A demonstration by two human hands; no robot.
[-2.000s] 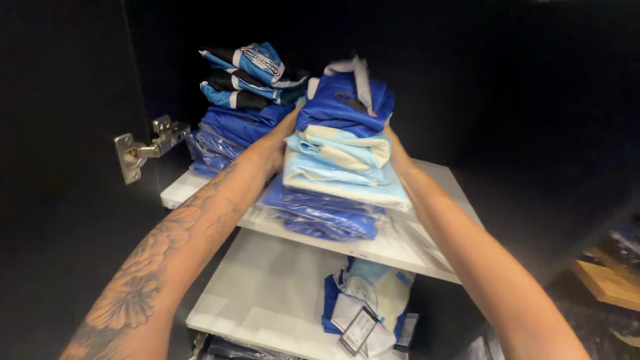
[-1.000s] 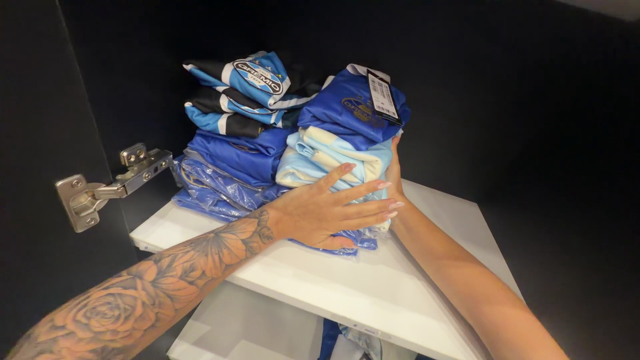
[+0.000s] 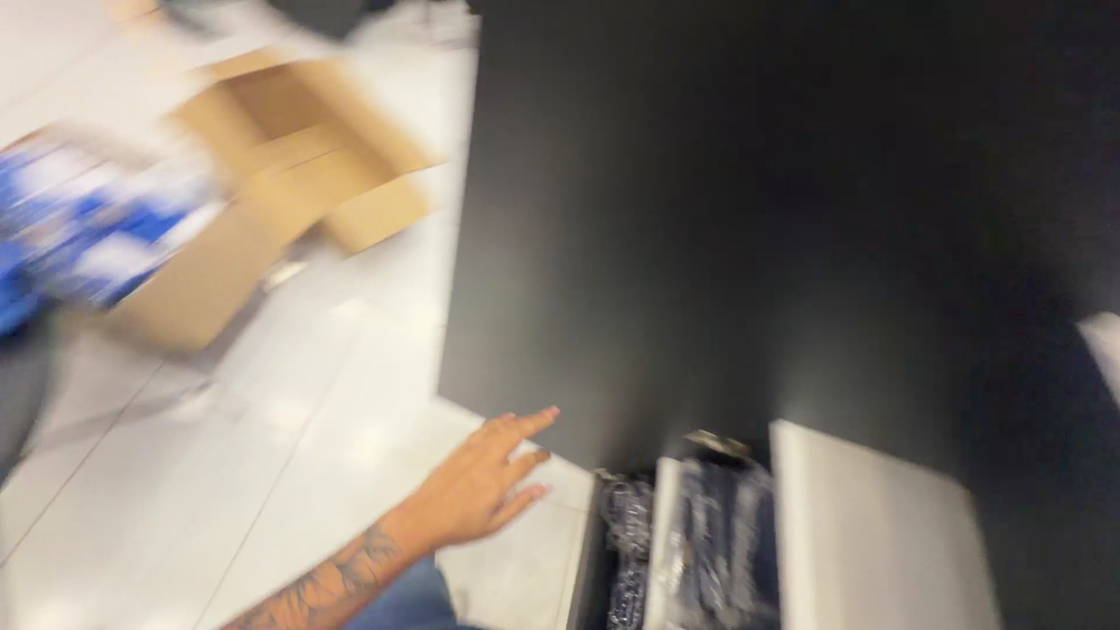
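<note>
My left hand (image 3: pixel 477 481), with a tattooed forearm, is empty, its fingers apart, near the lower edge of the black cabinet door (image 3: pixel 630 245). My right hand is out of view. To the right of my left hand, dark garments in clear plastic (image 3: pixel 722 534) lie inside the cabinet beside a white shelf (image 3: pixel 884 534). More dark plastic-wrapped items (image 3: pixel 630 542) show nearer the door. The view is tilted and blurred, so the details of these items are unclear.
An open cardboard box (image 3: pixel 219 271) stands on the pale tiled floor (image 3: pixel 254 472) at the left. Blue and white bundles (image 3: pixel 105 219), blurred, are beside it. A dark shape, partly cut off, is at the left edge.
The view has swung far away from the folded shirts, towards the floor and door. My left hand has come off the stack; my right hand has left the view.
</note>
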